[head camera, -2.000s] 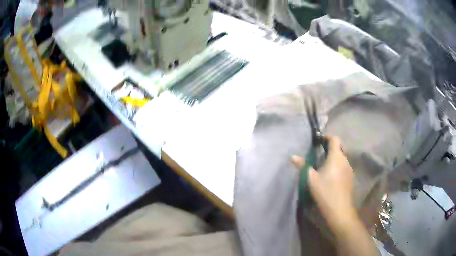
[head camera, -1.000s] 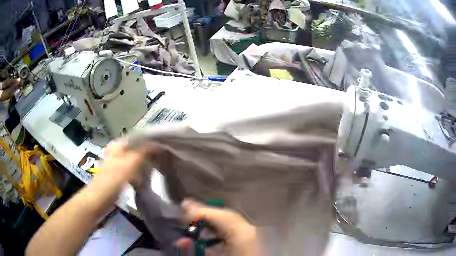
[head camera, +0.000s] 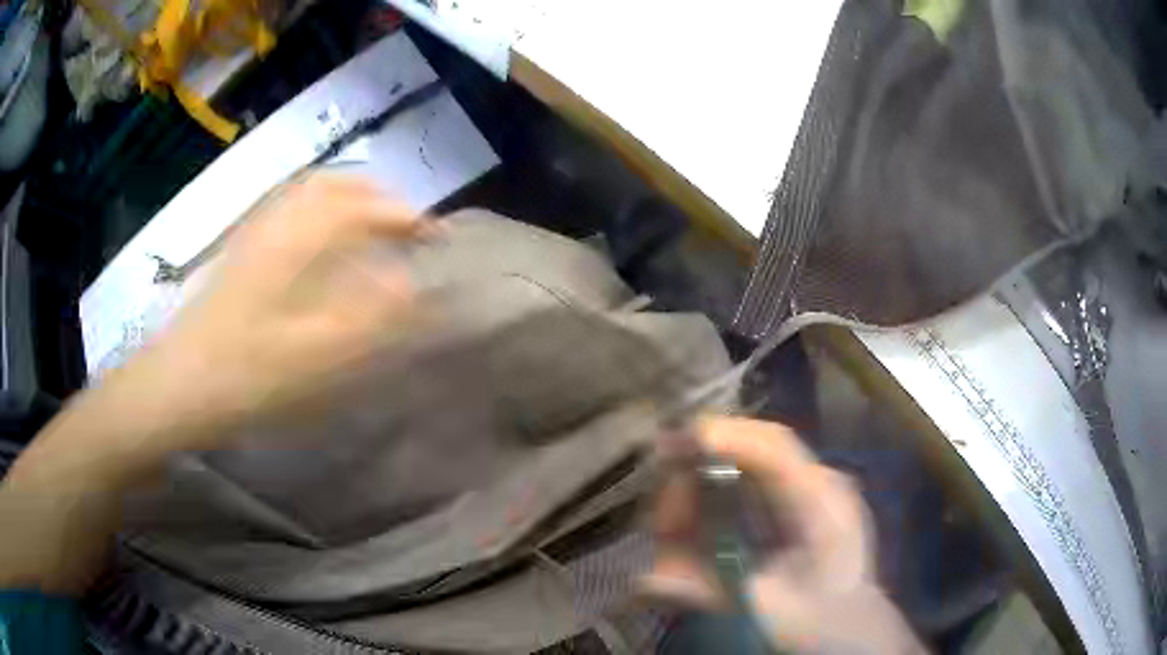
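Note:
The grey-brown garment panel (head camera: 512, 333) lies bunched across my lap. A thin taupe strip (head camera: 819, 320) runs from it up to another taupe panel (head camera: 934, 192) with a striped edge at the upper right. My left hand (head camera: 307, 294) is badly blurred over the lap cloth's left upper edge; whether it grips the cloth cannot be told. My right hand (head camera: 768, 537) is at the near end of the strip, thumb and finger close to it. The scissors (head camera: 727, 553) show in my right palm only as a bit of metal and green handle; the blades are hidden.
The white table (head camera: 691, 90) has a wooden front edge running down to the right. A white side board (head camera: 448, 141) with a dark thread bundle (head camera: 371, 128) is at the left. Yellow fabric ties (head camera: 192, 51) hang at the upper left. A white curved surface (head camera: 1011, 422) lies at the right.
The view has tipped down to the lap, and the sewing machines have left view. The cloth held up between both hands now lies on the lap. The strip now shows.

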